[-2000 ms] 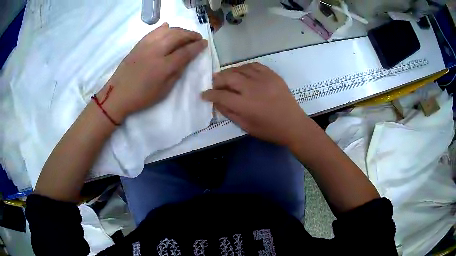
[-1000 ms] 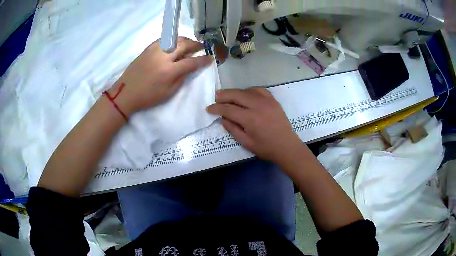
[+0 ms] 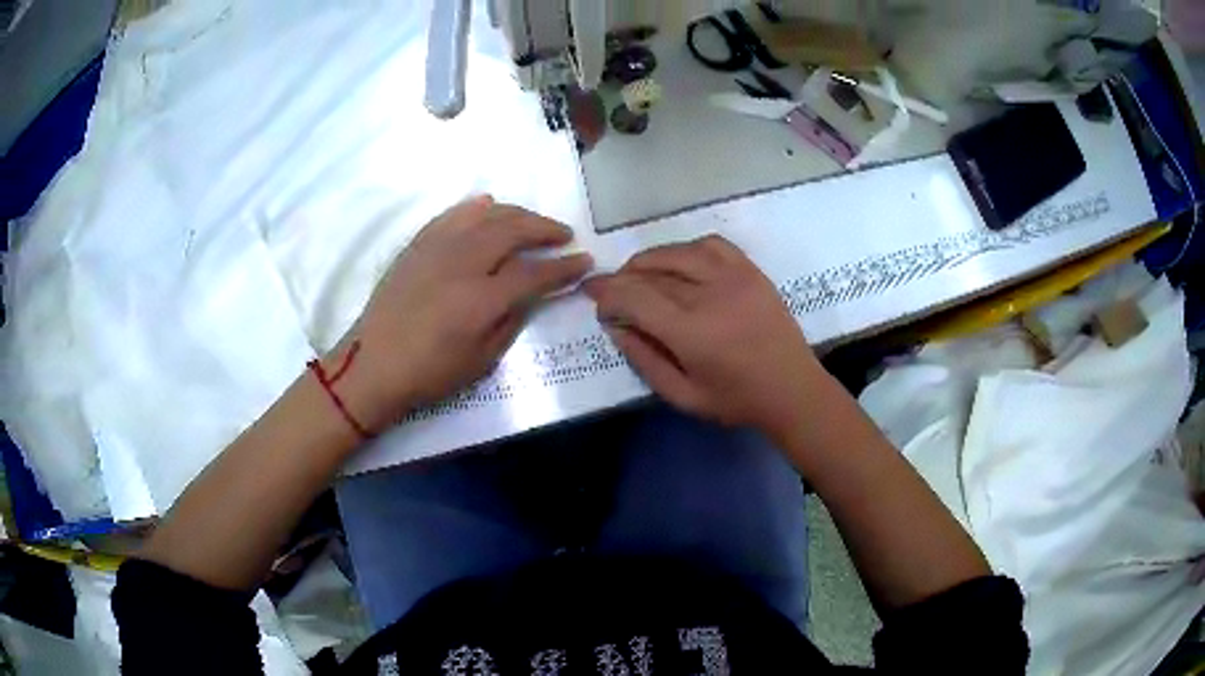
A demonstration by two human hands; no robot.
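Note:
A white fabric panel point(image 3: 357, 172) lies spread from the left side of the table to the needle area of the sewing machine point(image 3: 539, 40). Its right edge runs down from beside the presser foot point(image 3: 558, 108) to my fingertips. My left hand point(image 3: 469, 310), with a red string on the wrist, is on the panel's near edge, thumb and fingers together at its near right corner. My right hand point(image 3: 707, 330) meets it there, fingertips pinched at the same corner. The fingers hide the corner itself.
Black-handled scissors point(image 3: 727, 42), pink snips point(image 3: 822, 135) and scraps lie under the machine arm. A black phone point(image 3: 1015, 161) lies at right. White cloth point(image 3: 1077, 462) is heaped beside the lap at right. A pale bar point(image 3: 448, 60) hangs left of the needle.
Both hands have come nearer the front edge, the left hand most, away from the presser foot. The panel's near part no longer hangs below my left hand; more printed ruler shows.

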